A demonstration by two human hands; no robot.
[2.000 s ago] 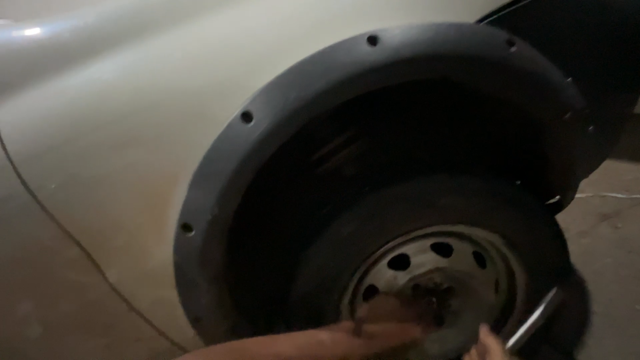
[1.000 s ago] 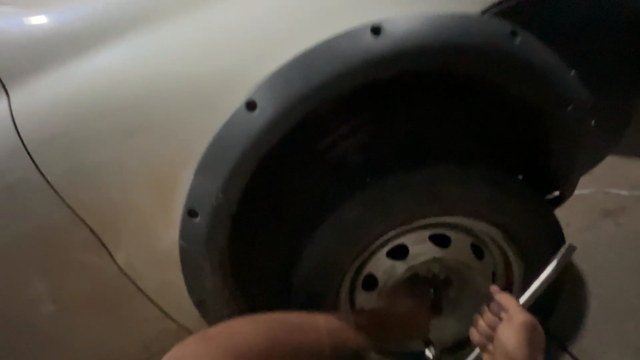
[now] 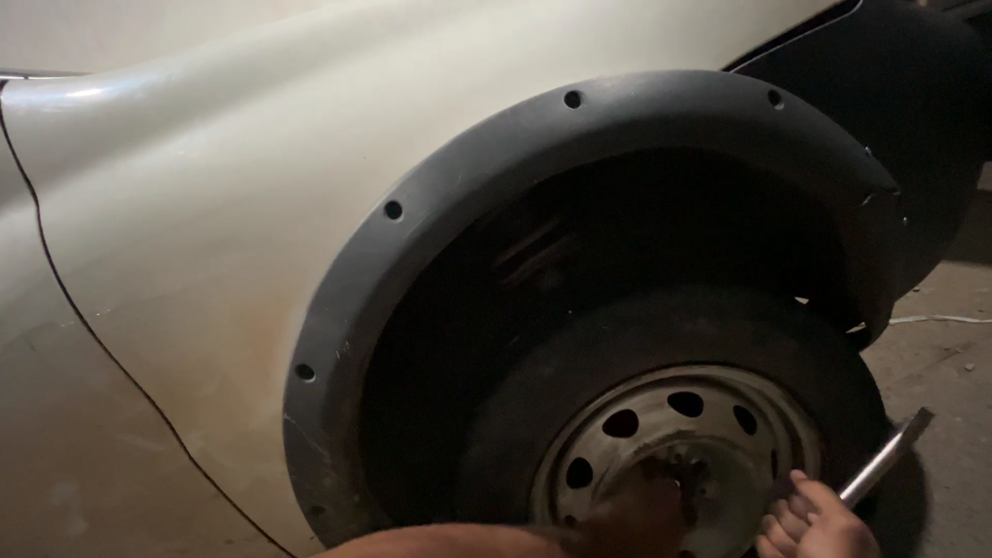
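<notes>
My right hand [image 3: 818, 518] is closed around a shiny metal bar [image 3: 880, 469], which slants up to the right in front of the tyre. My left hand [image 3: 639, 515] is dark and blurred before the hub of the steel wheel [image 3: 620, 425]; its forearm comes in from the bottom edge. What its fingers do cannot be made out. The wheel rim is pale with dark oval holes, and a black tyre [image 3: 682, 325] surrounds it. The lower part of the wheel is cut off by the frame.
A dark plastic wheel-arch flare [image 3: 465, 182] with several round holes curves over the wheel. The light car body panel [image 3: 194, 256] fills the left, with a panel seam. At the right lie the ground [image 3: 949, 372] and a thin pale cord [image 3: 938, 318].
The bar has stayed in my right hand since one second ago, its free end now tilted lower. My left hand remains at the hub. The view has shifted a little upward.
</notes>
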